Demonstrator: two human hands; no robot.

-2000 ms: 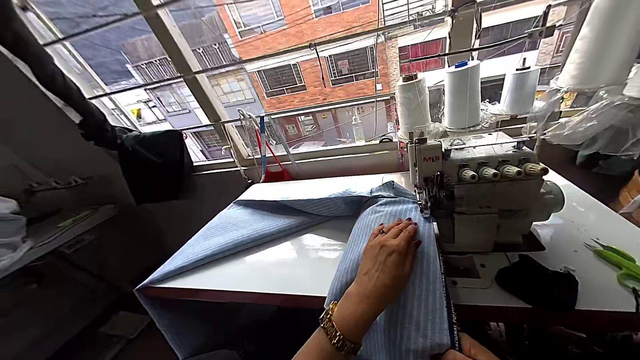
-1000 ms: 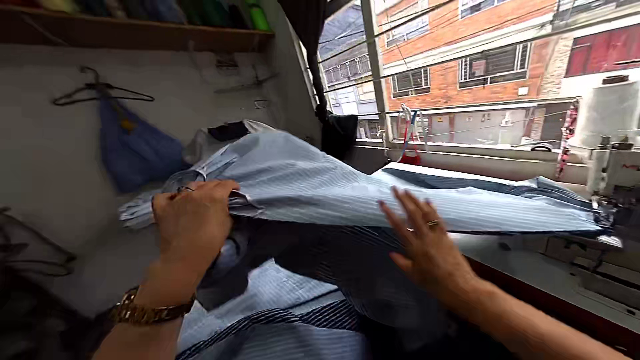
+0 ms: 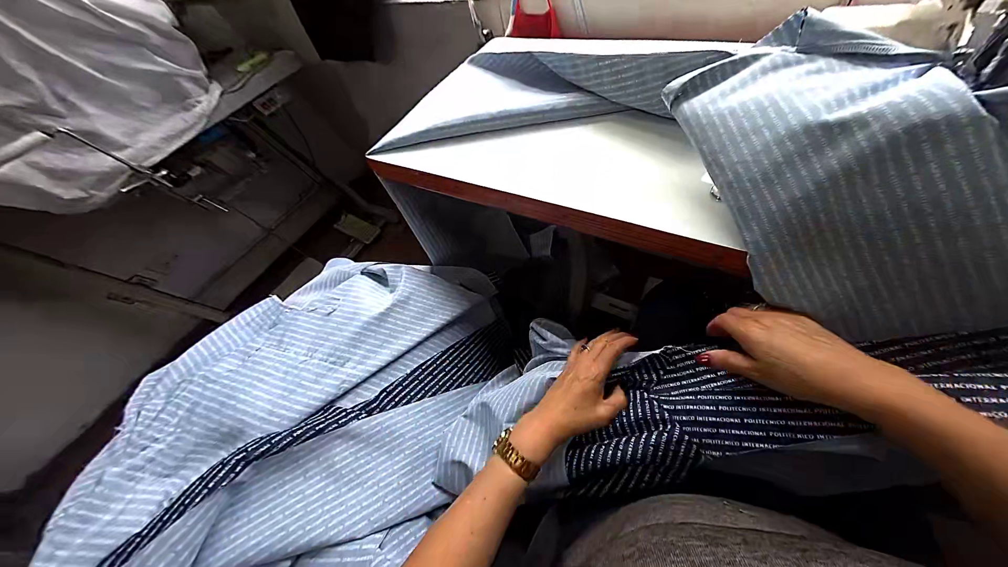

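Note:
My left hand (image 3: 581, 390), with a gold watch at the wrist, presses on light blue and navy printed cloth (image 3: 630, 449) over my lap. Its fingers are bent onto the fabric; whether they pinch it I cannot tell. My right hand (image 3: 780, 354) touches the navy cloth further right, thumb and fingers curved at its upper edge. Light blue striped fabric with a navy band (image 3: 315, 425) spreads out at the left. More blue striped fabric (image 3: 850, 189) lies over the white table (image 3: 598, 169) and hangs down its front edge.
The table's reddish-brown edge (image 3: 551, 214) runs above my hands. At the upper left, white cloth (image 3: 94, 102) covers part of another work table with metal rods (image 3: 150, 173). A red object (image 3: 534, 20) hangs behind the table. Dark space with several items lies under the table.
The view has swung downward. My left hand has left the raised light blue fabric and is on the cloth over my lap; my right hand is now on navy cloth there.

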